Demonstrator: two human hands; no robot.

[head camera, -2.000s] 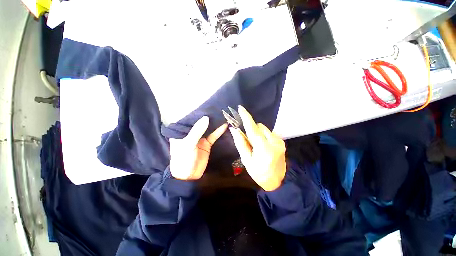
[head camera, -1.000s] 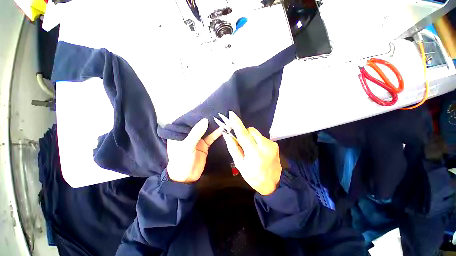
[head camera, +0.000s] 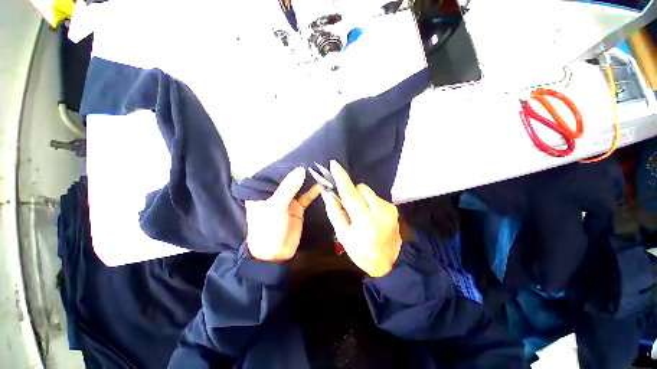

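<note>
A navy garment part (head camera: 194, 144) lies in a bent shape across the white table and hangs over its front edge. My left hand (head camera: 275, 218) is at the table's front edge, thumb and fingers on the navy cloth's near edge. My right hand (head camera: 365, 225) holds small thread snips (head camera: 323, 177), blades pointing up and left, beside my left fingertips. The two blades are slightly apart. The bit of cloth or thread between my fingertips is too small to tell.
Scissors with red-orange loop handles (head camera: 551, 122) and an orange cord (head camera: 617, 122) lie at right. A black smartphone (head camera: 455, 61) is at upper centre, right of the machine parts (head camera: 328, 45). Navy cloth heaps (head camera: 569, 223) are at right and lower left (head camera: 137, 310).
My right hand and the snips have moved slightly left, closer to my left hand, compared with two seconds ago. The garment lies as before.
</note>
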